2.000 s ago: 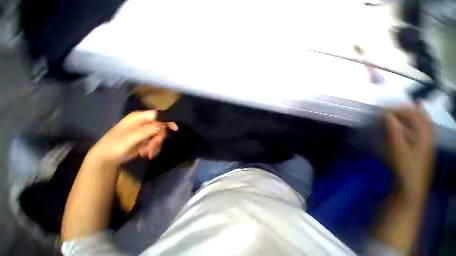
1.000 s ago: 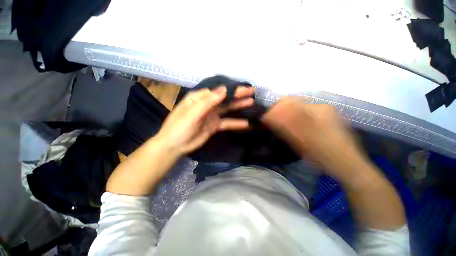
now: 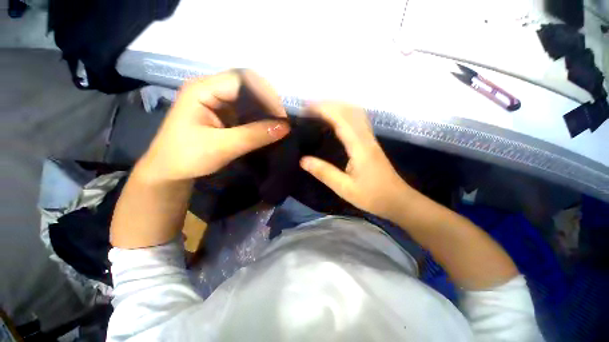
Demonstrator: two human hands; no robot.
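A black garment piece (image 3: 277,157) is held over my lap at the table's front edge. My left hand (image 3: 207,130) pinches its upper left part between thumb and fingers. My right hand (image 3: 354,157) is at its right side with thumb and fingers around the cloth; its fingertips are slightly blurred. The thread snips (image 3: 489,89), with dark blades and a pinkish handle, lie on the white table to the right.
The white table (image 3: 320,47) has a grey front edge with a ruler scale. Black fabric (image 3: 100,40) hangs over its left corner. Small black labels (image 3: 582,70) lie at the far right. Blue baskets (image 3: 507,247) are at lower right, and black pieces (image 3: 90,234) at lower left.
The snips now lie on the table, where they did not show one second ago. My left hand has moved left and up, pinching the cloth. My right hand has turned and its fingers are spread more.
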